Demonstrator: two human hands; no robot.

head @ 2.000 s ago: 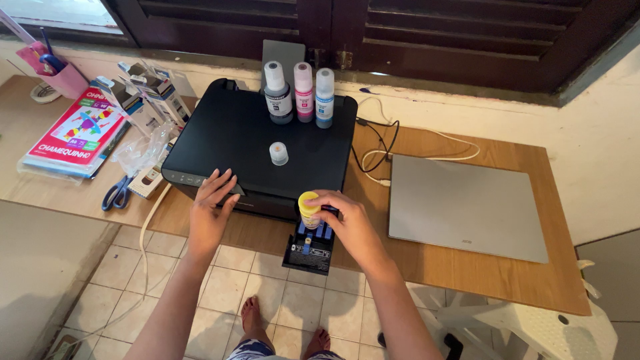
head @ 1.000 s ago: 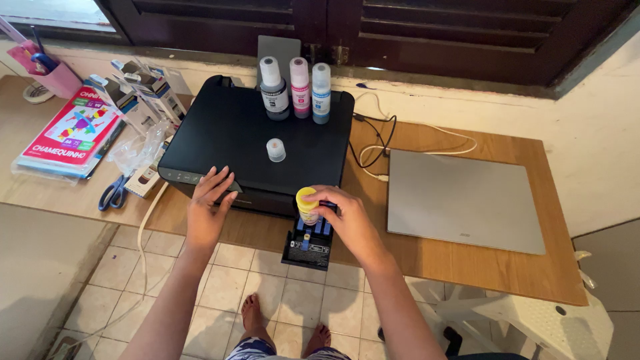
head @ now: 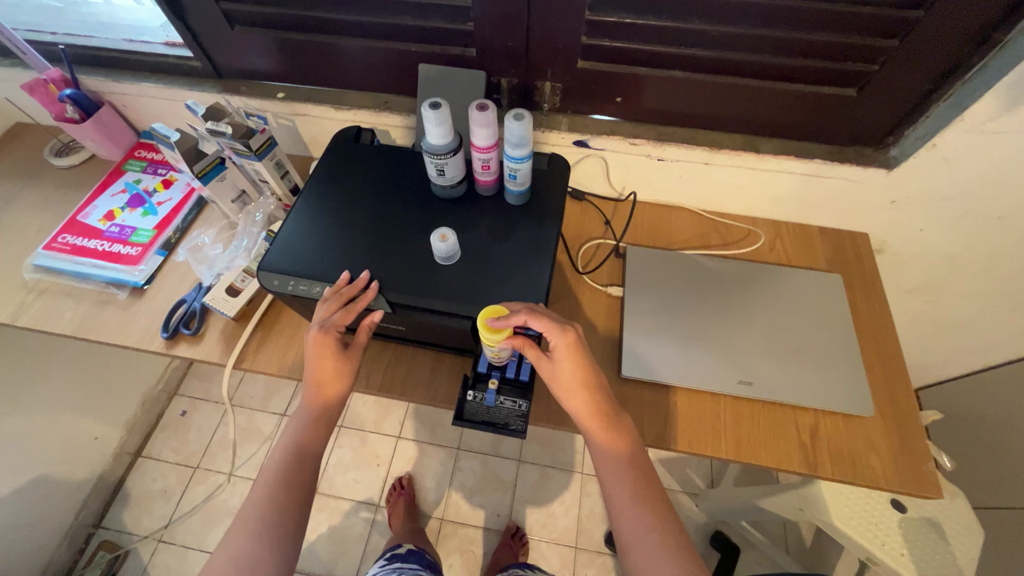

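Note:
My right hand (head: 552,344) grips an upturned yellow ink bottle (head: 495,326) over the opened ink tank compartment (head: 494,404) at the printer's front right corner. The bottle's lower end meets the tank area, though the exact contact is hidden. My left hand (head: 344,320) rests with fingers spread on the front edge of the black printer (head: 384,232), beside its control panel. On the printer's lid stand a black ink bottle (head: 444,152), a magenta ink bottle (head: 485,152) and a cyan ink bottle (head: 518,160), all capped. A translucent bottle cap (head: 446,246) sits mid-lid.
A closed grey laptop (head: 744,328) lies right of the printer, with black and white cables (head: 612,240) behind. At left are blue scissors (head: 186,312), ink boxes (head: 232,160), a plastic bag (head: 232,240), a paper pack (head: 120,212) and a pink pen holder (head: 104,128). A white cord (head: 232,384) hangs down.

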